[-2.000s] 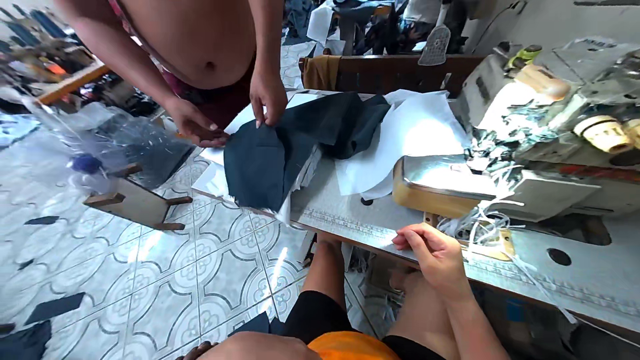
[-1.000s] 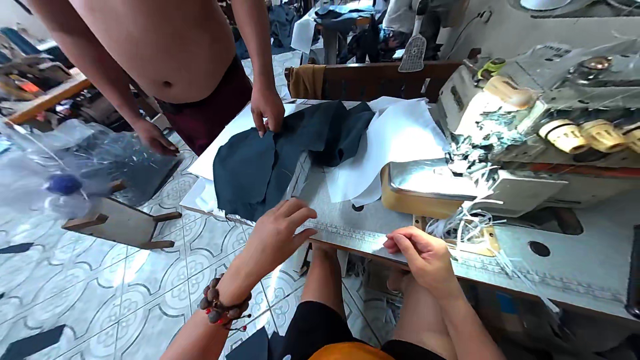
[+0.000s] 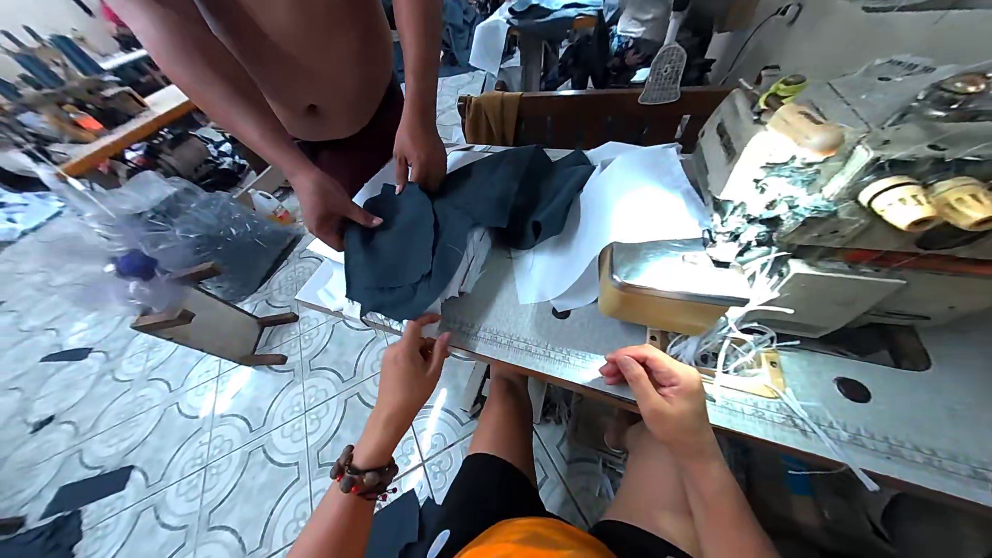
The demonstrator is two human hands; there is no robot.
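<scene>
Dark cut fabric pieces [image 3: 395, 248] lie over white sheets at the left end of a sewing machine table [image 3: 535, 341]. My left hand [image 3: 415, 360], with a beaded bracelet on its wrist, is at the table's front edge, just below the dark fabric; its fingers are apart and hold nothing visible. My right hand [image 3: 659, 387] rests at the front edge over the printed ruler, fingers curled in; whether something small is between them cannot be told. Another person's two hands touch the dark fabric. White sheets [image 3: 612, 225] lie between the fabric and the sewing machine [image 3: 837, 209].
A metal-topped machine part [image 3: 674, 279] stands beside my right hand, with white strips [image 3: 728, 341] heaped next to it. On the left, a blurred fan [image 3: 136, 266] and an overturned stool [image 3: 209, 325] are on the tiled floor. A wooden bench [image 3: 604, 116] stands behind the table.
My left hand, out of view at first, came in and has moved left to the fabric's lower edge. The other person's hand, off the fabric one second ago, is back on it. My right hand stays put.
</scene>
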